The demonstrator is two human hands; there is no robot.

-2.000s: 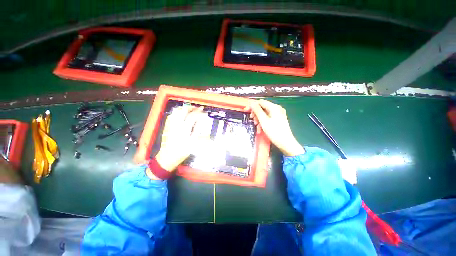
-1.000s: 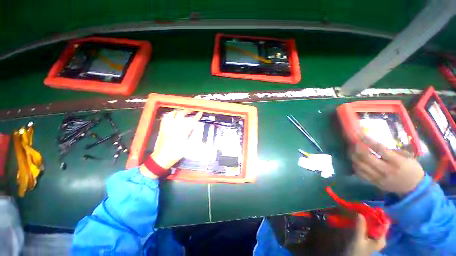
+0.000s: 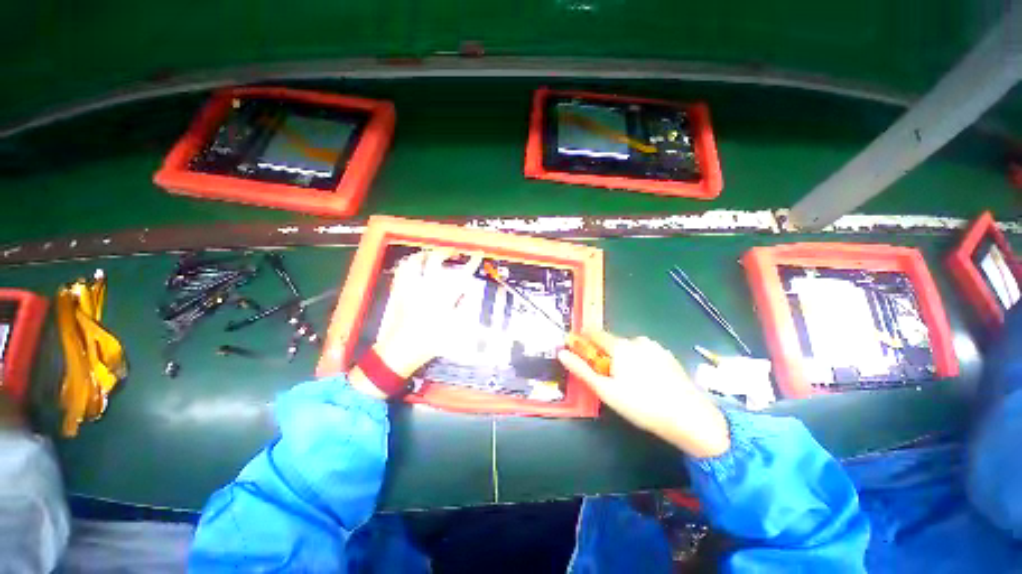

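Note:
A tablet [image 3: 510, 308] lies open-backed in its red-orange tray [image 3: 600, 280] in front of me. Glare washes out much of its inside. My left hand [image 3: 431, 308] rests over its left part, fingers towards the top edge; whether they grip anything is lost in glare. My right hand [image 3: 639, 387] is closed on a small tool with an orange handle [image 3: 594, 355] at the tray's right side. A thin shaft runs from it up and left over the tablet, with an orange spot near its far end.
Black leads [image 3: 202, 286] and yellow-orange flex cables [image 3: 87, 353] lie left. Tweezers [image 3: 708, 308] and a white piece [image 3: 736, 379] lie right, beside another tray [image 3: 941, 336] with a tablet. Two trayed tablets stand behind the rail. A metal post [image 3: 897, 140] slants at right. Neighbours' sleeves show at both sides.
My right hand is back at the tablet and now holds the orange-handled tool. The right neighbour's hand has left the right tray. My left hand has stayed on the tablet.

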